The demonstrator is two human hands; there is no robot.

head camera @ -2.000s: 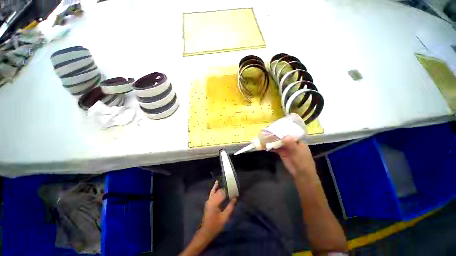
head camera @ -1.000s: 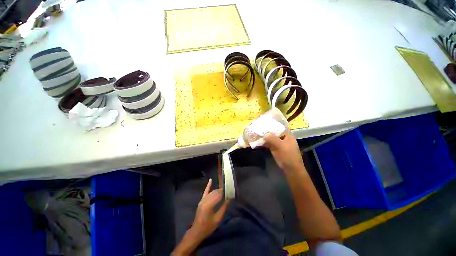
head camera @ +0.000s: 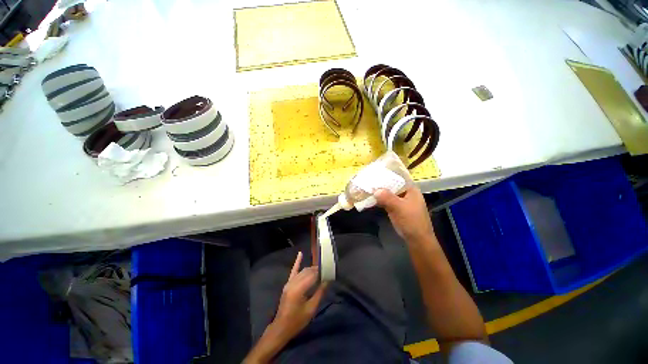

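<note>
My left hand [head camera: 297,302] holds a narrow white band with dark edges [head camera: 326,250] upright over my lap, just in front of the table edge. Its index finger points up beside the band. My right hand [head camera: 406,213] grips a glue bottle [head camera: 378,179] with a white wrap, tilted down to the left. The pale nozzle tip is at the top end of the band. Open dark and white hoops [head camera: 416,117] stand in a row on the stained yellow board [head camera: 298,186], with a smaller group of hoops [head camera: 341,89] to their left.
Striped stacked bands [head camera: 206,142] and a crumpled white cloth [head camera: 126,163] lie at left. A second yellow board [head camera: 295,35] lies farther back, another yellow board [head camera: 609,103] at right, and a small grey-brown square [head camera: 482,92] between. Blue bins [head camera: 168,302] sit below the table edge on both sides.
Since two seconds ago, the bottle's nozzle has come down to the top of the band. The view has shifted, so the table items appear farther left. Both hands keep their holds.
</note>
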